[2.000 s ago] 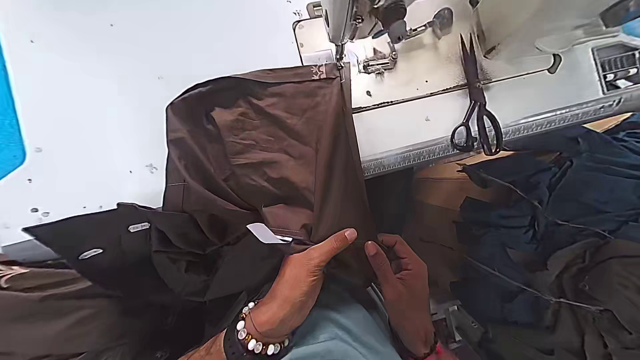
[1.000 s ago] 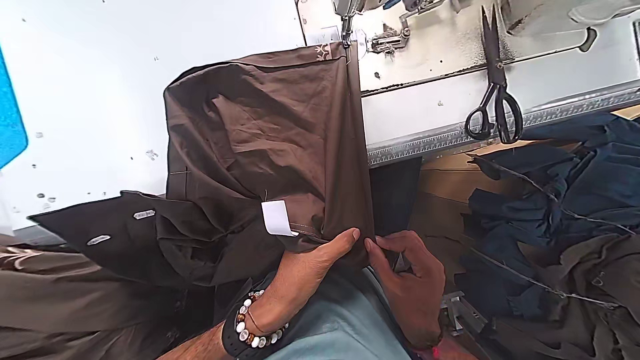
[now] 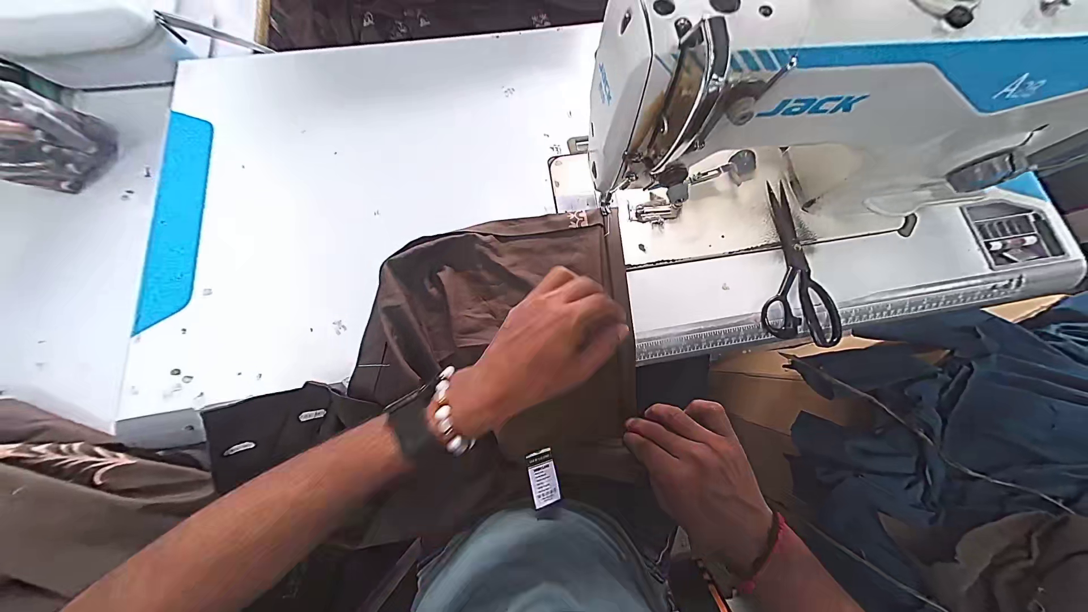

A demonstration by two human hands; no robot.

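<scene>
A brown fabric garment (image 3: 442, 289) lies over the front of the sewing table, its far right corner under the presser foot of a Jack sewing machine (image 3: 816, 93). My left hand (image 3: 544, 340), with a beaded bracelet, is over the middle of the cloth near its right edge, fingers curled; whether it grips any cloth cannot be told. My right hand (image 3: 693, 467) pinches the garment's right edge between thumb and fingers, just off the table's front. A white care label (image 3: 542, 480) with writing lies on the cloth near my lap.
Black scissors (image 3: 796, 280) rest on the machine bed to the right, by a ruler strip (image 3: 705, 342) along the front edge. Dark blue cloth pieces (image 3: 909, 416) are heaped at the lower right. Dark fabric with two light oval marks (image 3: 272, 425) hangs at the left table edge.
My left hand has left the near edge of the garment beside my right hand and moved forward over the cloth. The label now lies flat with its writing side showing. The view has shifted.
</scene>
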